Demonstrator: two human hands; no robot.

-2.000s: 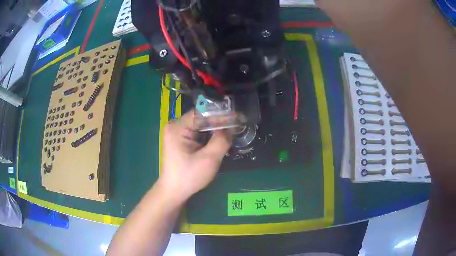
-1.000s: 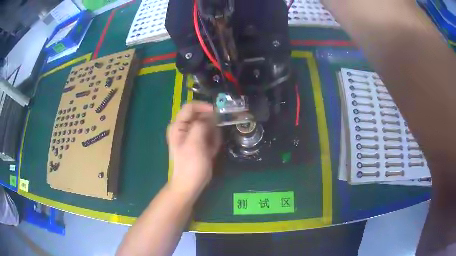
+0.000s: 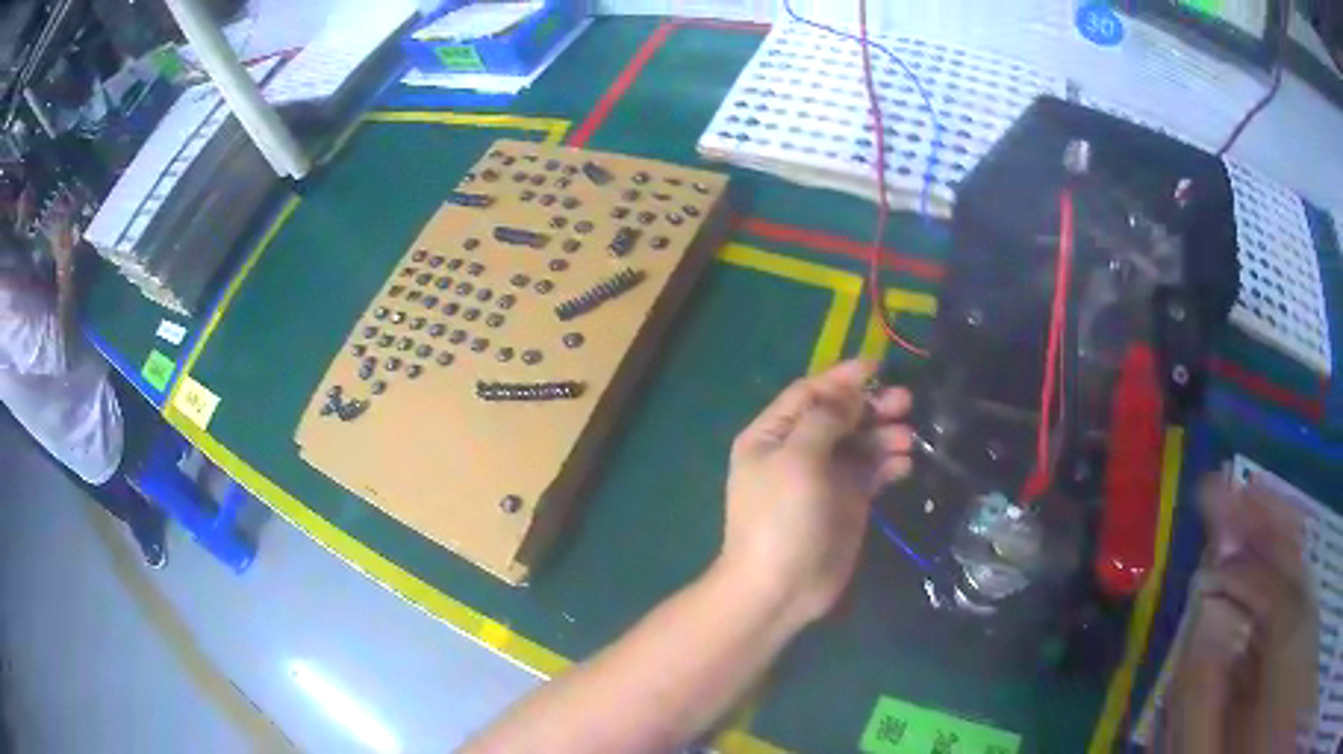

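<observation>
My left hand (image 3: 810, 479) is between the brown parts board and the test fixture, with thumb and fingers pinched on a tiny part, likely a small module, mostly hidden by the fingertips. The black test fixture (image 3: 1016, 317) stands at the right of the view. Its red clamp lever (image 3: 1131, 486) points toward me. The silvery round base (image 3: 994, 552) is at the fixture's front; the socket area above it is blurred. My right hand (image 3: 1245, 619) is blurred at the lower right, over the module tray; whether it holds anything cannot be told.
The brown parts board (image 3: 486, 324) lies left, with many dark dots and short bars. White module trays (image 3: 825, 111) lie behind the fixture. A green label (image 3: 943, 729) is at the front. A blue bin (image 3: 479, 44) and stacked sheets stand far left. A person (image 3: 52, 354) is at the left edge.
The view has swung left. My left hand has left the socket and moved beside the fixture. The red lever now shows tipped forward. My right hand has come down to the right-hand tray.
</observation>
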